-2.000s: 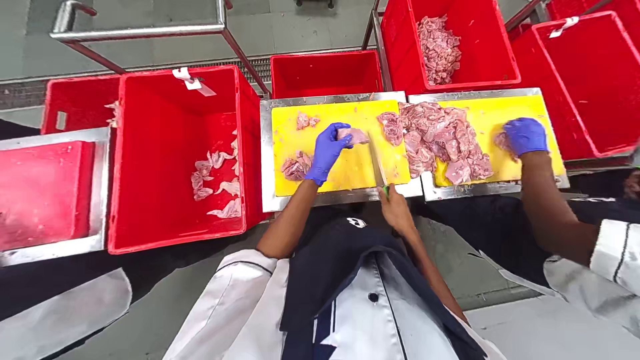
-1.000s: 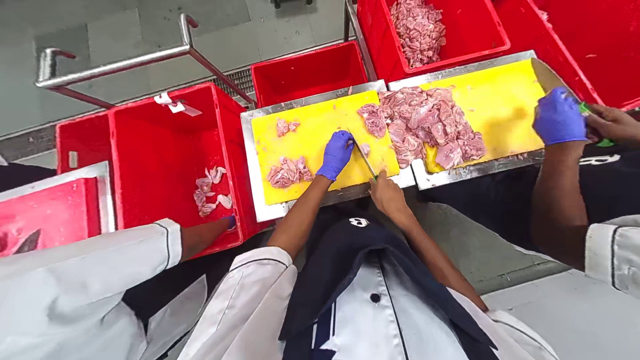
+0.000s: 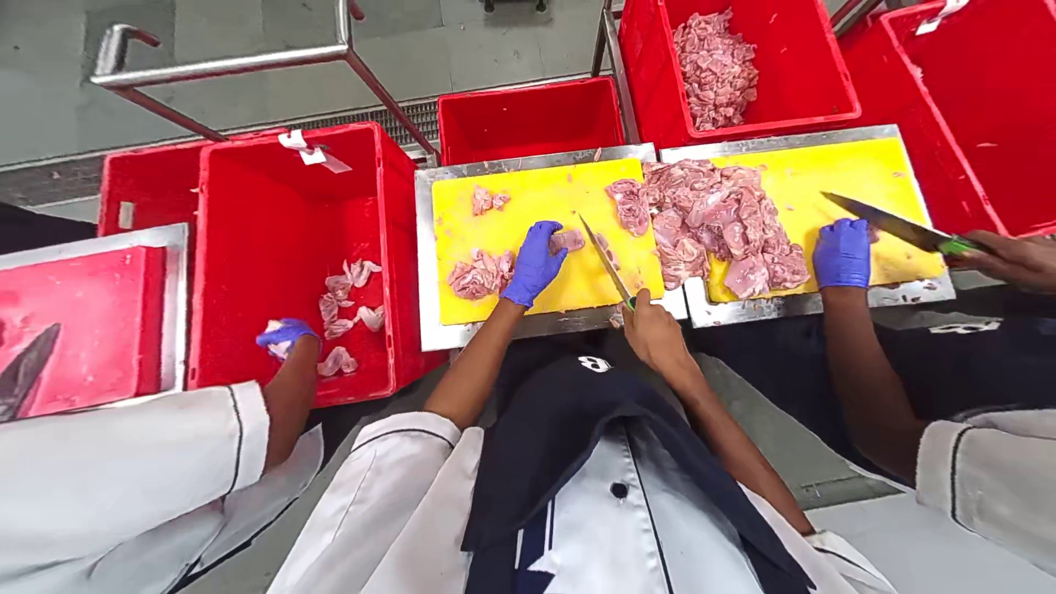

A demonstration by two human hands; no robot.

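Note:
My left hand (image 3: 538, 262), in a blue glove, holds a small piece of raw meat (image 3: 568, 241) against a yellow cutting board (image 3: 528, 194). My bare right hand (image 3: 656, 332) is closed round the green handle of a knife (image 3: 605, 257), whose blade slants up and left over the board, just right of that piece. Another bit of meat (image 3: 608, 250) lies by the blade. On the board's left are a small clump (image 3: 488, 200) and a larger pile of cut meat (image 3: 481, 275). A heap of raw meat (image 3: 718, 216) spans its right edge and the neighbouring board.
At right, a co-worker's gloved hand (image 3: 843, 254) rests on the second board (image 3: 874, 177), a knife (image 3: 887, 221) in the other. At left, another co-worker's gloved hand (image 3: 287, 337) reaches into a red crate (image 3: 289, 198) holding meat pieces. More red crates (image 3: 528, 124) and a metal rail (image 3: 223, 70) stand beyond.
A small meat piece now shows in my left hand, with another by the blade. The left co-worker's gloved hand has come into view in the red crate, where none was two seconds ago.

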